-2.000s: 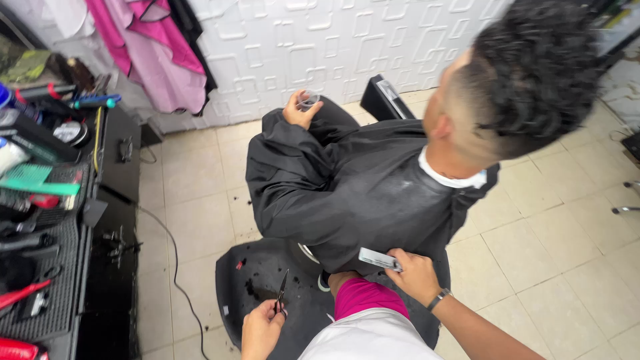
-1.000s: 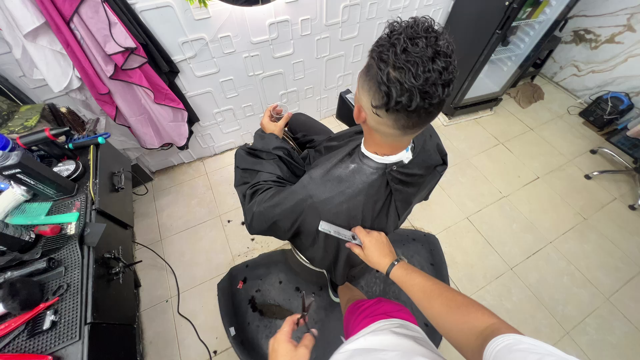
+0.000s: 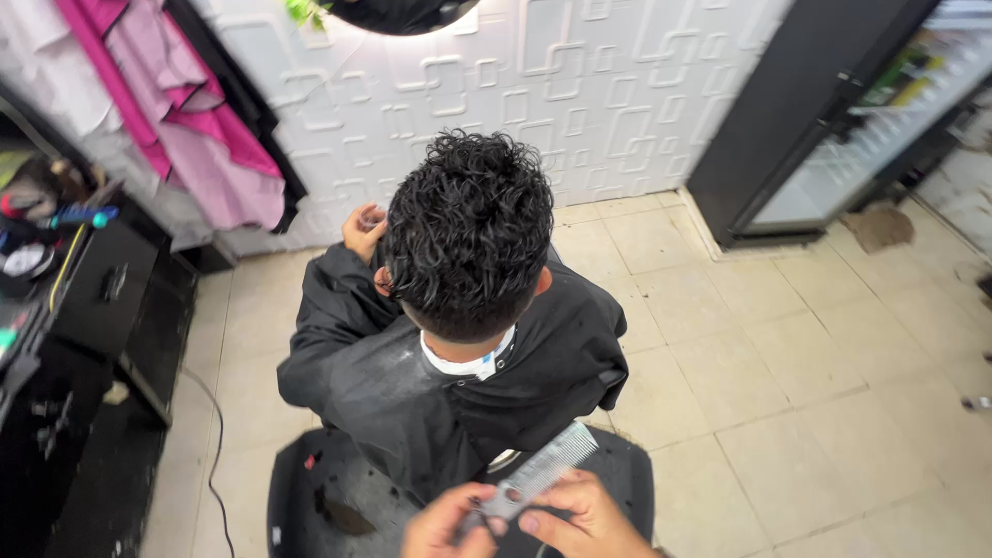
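A wide translucent comb (image 3: 542, 467) is held low in front of me, behind the back of a seated person in a black cape (image 3: 372, 395). My right hand (image 3: 581, 515) grips it from the right, fingers along its spine. My left hand (image 3: 453, 523) meets the comb's lower end, with dark scissors (image 3: 482, 515) in its fingers, mostly hidden. The person's curly dark hair (image 3: 473, 225) is short at the nape, above a white neck strip (image 3: 457, 364). The person's raised hand (image 3: 364, 232) holds a small clear cup.
A black cabinet (image 3: 101, 287) with barber tools on top stands at the left, a power cord (image 3: 217, 465) on the floor beside it. Pink and black capes (image 3: 186, 116) hang by the white wall. A glass-door fridge (image 3: 814, 139) is at the upper right. The chair base (image 3: 310, 480) holds hair clippings.
My hands have come together at the comb; they were apart before, comb in the right and scissors in the left. The view has shifted to directly behind the seated person.
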